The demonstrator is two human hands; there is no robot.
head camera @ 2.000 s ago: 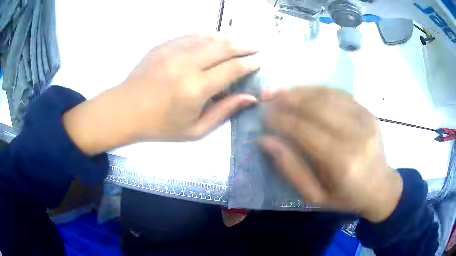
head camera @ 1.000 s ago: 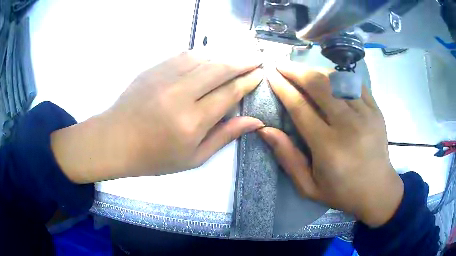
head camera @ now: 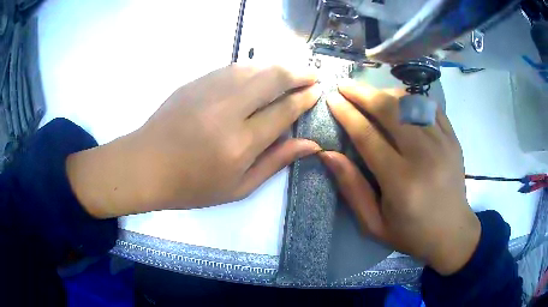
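Observation:
A heathered grey strip (head camera: 309, 216) runs from under the machine's needle area down over the table's front edge. A smooth lighter grey panel (head camera: 356, 255) lies at its right, partly under my right hand. My left hand (head camera: 210, 138) lies flat on the strip's left side, fingertips close to the presser foot area. My right hand (head camera: 405, 165) presses on the strip and panel from the right. Both thumb tips meet on the strip. The needle and presser foot are lost in glare, so their contact with the cloth cannot be told.
The machine head (head camera: 414, 27) hangs over the top right, with a grey cylinder and spring (head camera: 417, 111) above my right hand. Layered dark grey cloth (head camera: 18, 84) is at far left. Red-handled snips (head camera: 532, 183) lie at right. A measuring tape (head camera: 198, 259) lines the front edge.
Since two seconds ago the view has shifted, the machine head fills more of the top right, and my right hand is no longer blurred. Over the last second both hands have barely moved.

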